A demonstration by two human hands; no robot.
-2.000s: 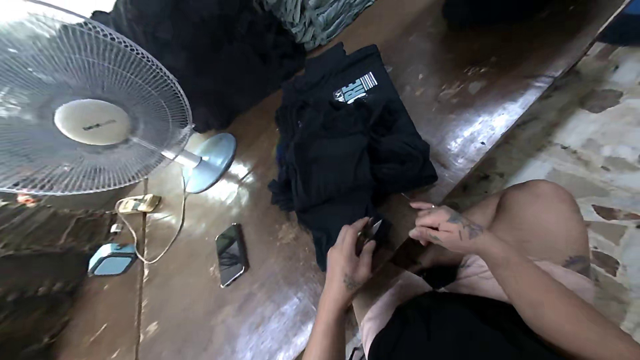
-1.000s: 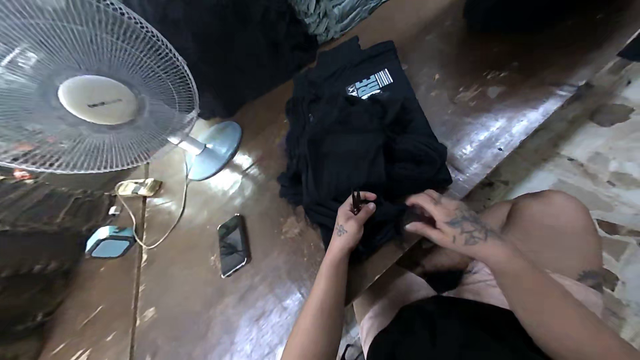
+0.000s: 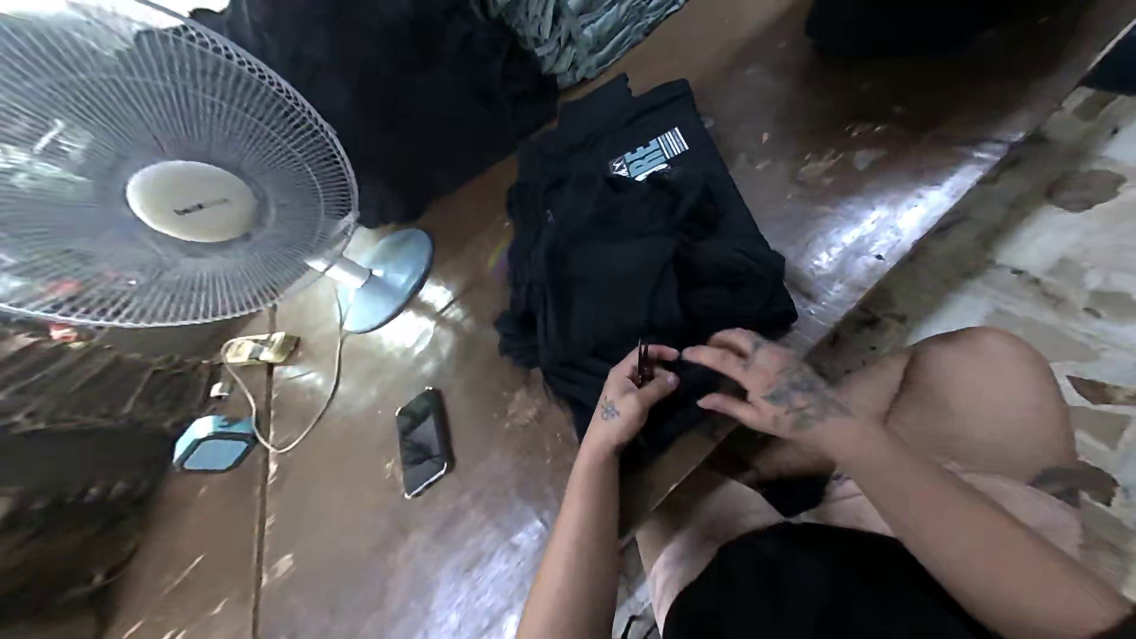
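Observation:
Black folded garments [image 3: 612,257] lie in a stack on the brown table, one with a blue and white print near its top. At the near end of the stack, my left hand [image 3: 637,390] holds a small dark tool [image 3: 642,362], perhaps thread snips, with its narrow tips pointing up. My right hand [image 3: 754,377] is just right of it, over the black cloth at the table edge. Its fingers are bent, and the thumb and fingertips are near the fabric; whether they pinch some of it cannot be told.
A table fan [image 3: 382,284] stands at the left beside a dark cloth pile [image 3: 399,98]. A smartphone [image 3: 423,442], a white cable [image 3: 333,390] and a blue box-like device [image 3: 215,444] lie on the table [image 3: 337,550]. Grey-green cloth [image 3: 586,35] is at the back.
My right hand has come closer to my left hand, over the near end of the cloth. The small tool stays in my left hand. The near part of the cloth has shifted.

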